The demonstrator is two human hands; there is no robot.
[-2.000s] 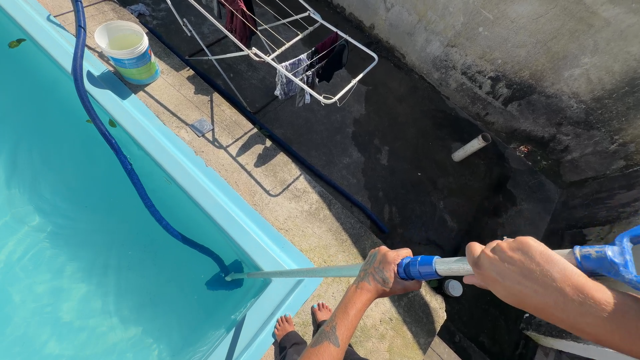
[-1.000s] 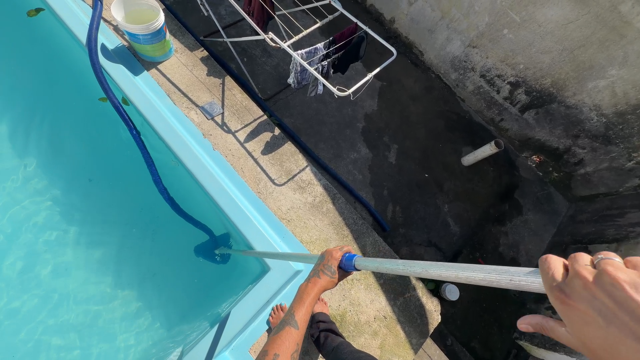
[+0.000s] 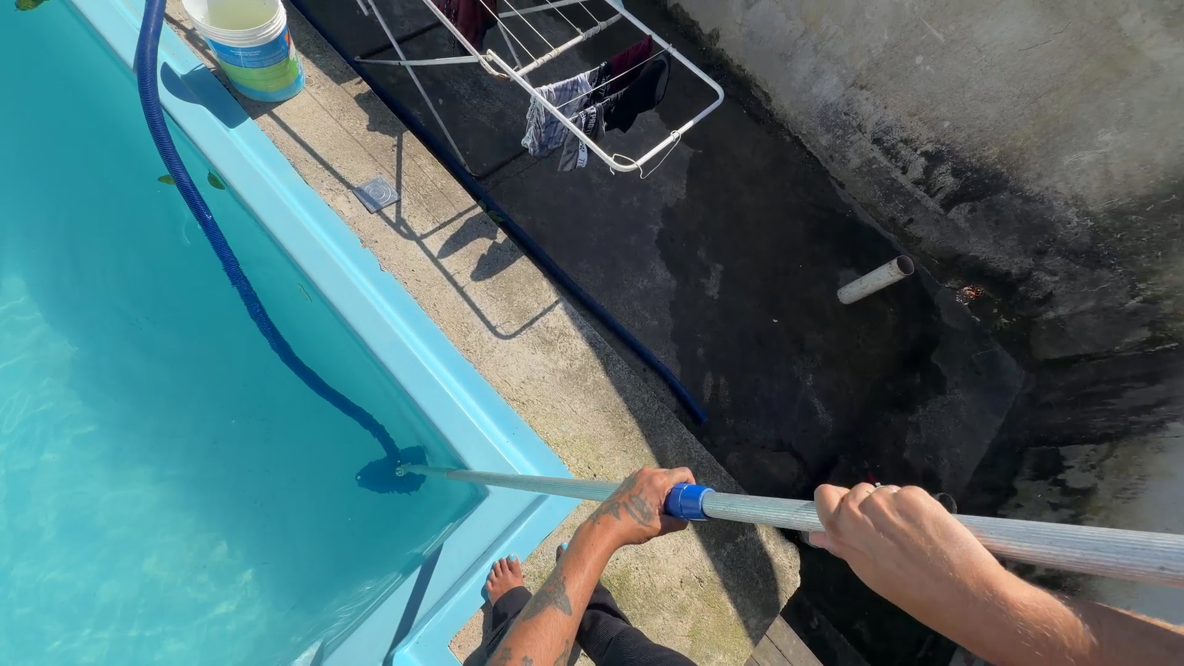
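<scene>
A telescopic metal pole [image 3: 758, 511] slants from the right edge down into the pool. My left hand [image 3: 643, 504] grips it just left of its blue locking collar [image 3: 689, 501]. Further up, to the right of the collar, my right hand [image 3: 888, 532] is closed around the thicker section. The pole's far end meets a dark blue vacuum head [image 3: 388, 472] under the water near the pool corner. From that head a blue corrugated hose [image 3: 236, 273] runs up through the water and over the pool's light blue rim [image 3: 370, 314].
A white plastic bucket [image 3: 254, 60] stands on the concrete edge beside the pool. A white drying rack [image 3: 684, 65] with clothes is behind it. A dark blue hose [image 3: 555, 277] lies along the ledge. A short white pipe [image 3: 874, 279] sticks up before a stained wall [image 3: 999, 111].
My right hand, apart from the pole with its fingers spread a second ago, is closed on it now. The blue end grip seen earliest has gone out of view.
</scene>
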